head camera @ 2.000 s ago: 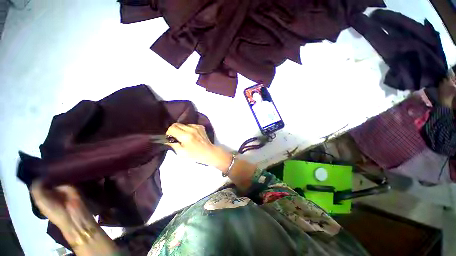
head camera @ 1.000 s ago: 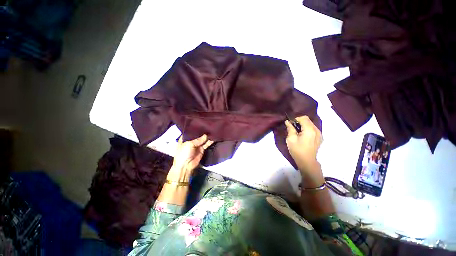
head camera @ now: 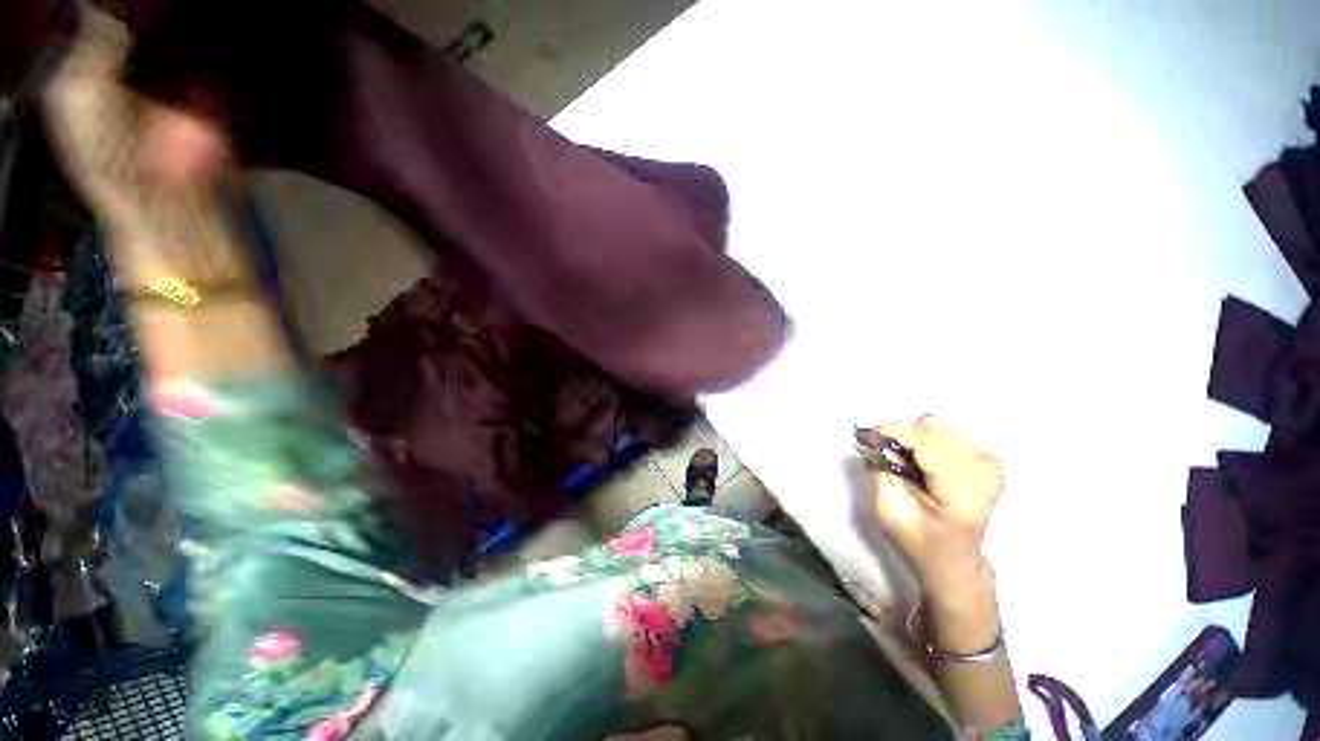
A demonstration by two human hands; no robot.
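Note:
My left hand (head camera: 159,159) is blurred at the upper left, raised beside the table. The dark maroon garment (head camera: 536,217) stretches from it across the table's left edge. The fingers are too blurred to show their grip clearly, but the cloth trails from the hand. My right hand (head camera: 941,485) is above the white table near its front edge, closed around small dark thread snips (head camera: 889,455) whose tip points left. It is apart from the garment.
The white table (head camera: 1013,217) has a maroon garment pile (head camera: 1281,507) at its right. A smartphone (head camera: 1180,688) and its strap (head camera: 1064,706) lie at the lower right. More maroon garments (head camera: 478,391) are below the table's edge. A black mesh basket (head camera: 123,702) is lower left.
The garment has been lifted and pulled left off most of the table with my left hand. My right hand is off the cloth, still holding the snips. The view has turned left.

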